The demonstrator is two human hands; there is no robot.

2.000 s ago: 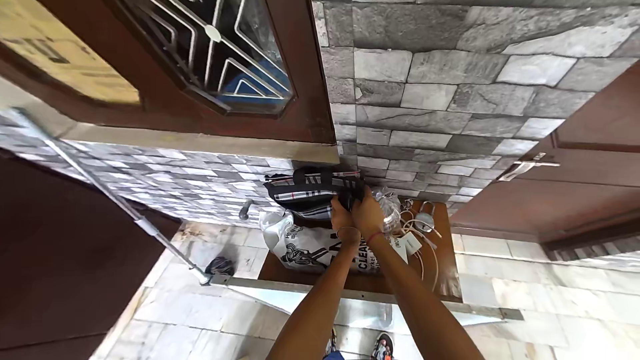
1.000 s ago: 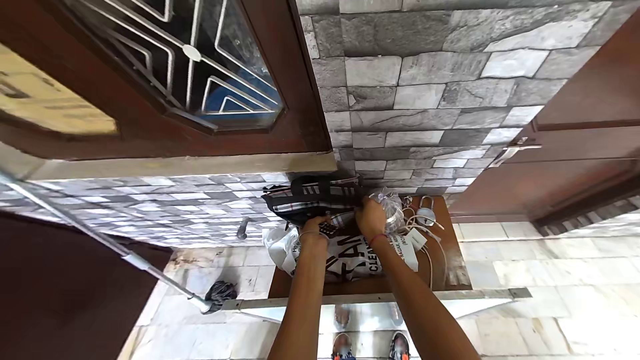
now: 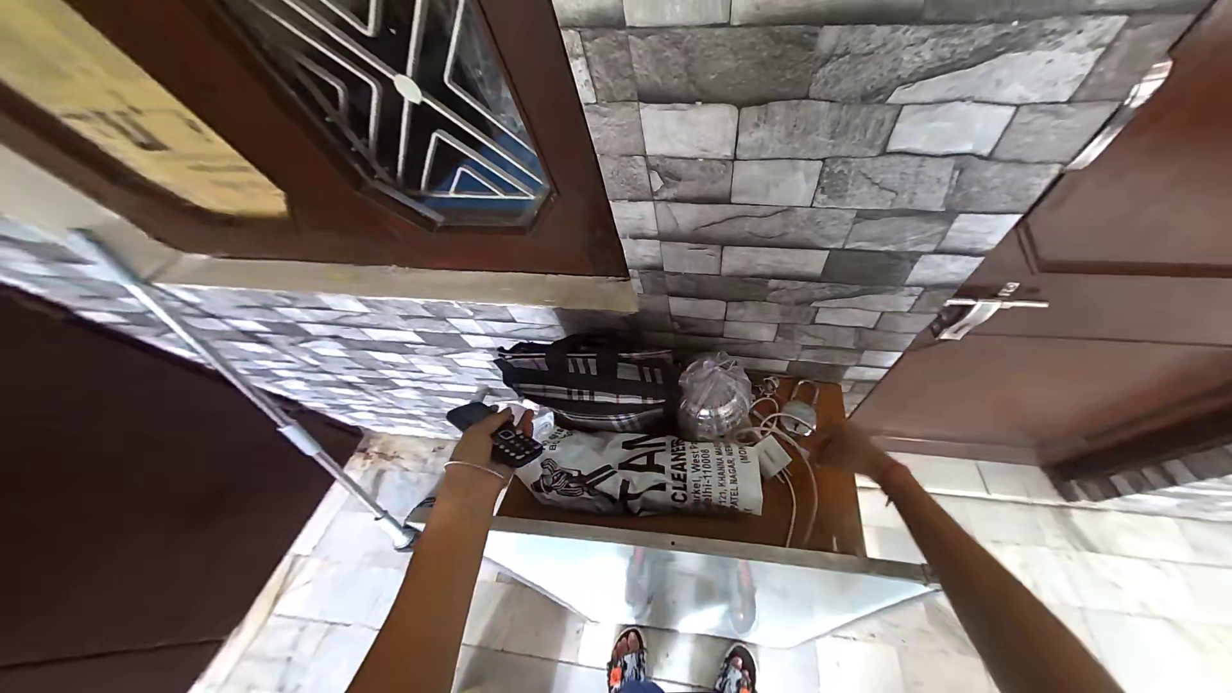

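Note:
My left hand (image 3: 481, 441) holds a black remote control or keypad phone (image 3: 517, 447) over the left end of a brown wooden shelf. My right hand (image 3: 845, 449) is at the shelf's right end, beside a padlock (image 3: 799, 416) and a white cable (image 3: 811, 481); it is blurred, and I see nothing held in it. Between the hands lies a white printed plastic bag (image 3: 645, 474). Behind it, a black and white plaid bag (image 3: 597, 385) leans toward the wall. A round metal container in clear plastic wrap (image 3: 714, 399) stands to its right.
A metal pole (image 3: 298, 438) slants at the left. The shelf's front edge (image 3: 674, 549) has a shiny panel below it. A grey stone-clad wall (image 3: 751, 221) rises behind, with a window frame (image 3: 577, 192) above left and a brown door (image 3: 1107, 375) at the right.
My hands, earlier together at the plaid bag, are now apart. The left one has moved left with the black device, the right one to the shelf's right end. The view is closer.

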